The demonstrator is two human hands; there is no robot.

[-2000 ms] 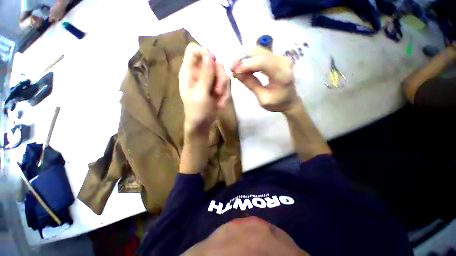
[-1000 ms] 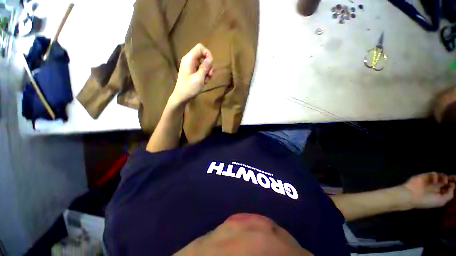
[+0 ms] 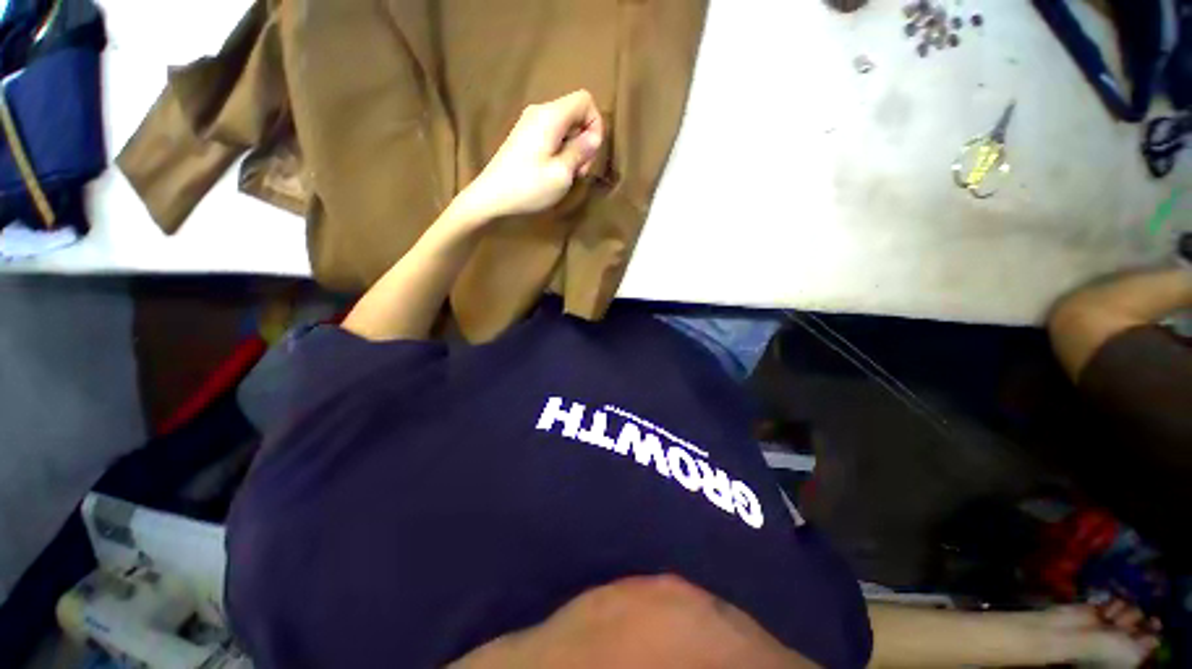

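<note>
A brown suit jacket (image 3: 379, 118) lies on the white table and hangs to its front edge. My left hand (image 3: 556, 150) is over the jacket's lower part, fingers closed in a pinch. A very fine sewing thread (image 3: 869, 366) shows as two pale strands past the table edge, slanting from my left hand's side down toward my right hand. My right hand (image 3: 1118, 636) is far out at the lower right, low beside my body, small and blurred, fingers curled. The thread's contact with the fingers and any needle are too fine to see.
Gold-handled snips (image 3: 983, 163) and a cluster of dark buttons (image 3: 937, 26) lie right of the jacket. Navy cloth (image 3: 55, 118) with a tan stick is at the far left. Another person's arm (image 3: 1111, 314) rests at the table's right edge.
My hands, first close together above the jacket, have moved wide apart. My right hand swung out and down to the lower right. My left hand stays over the jacket. The view has tilted down.
</note>
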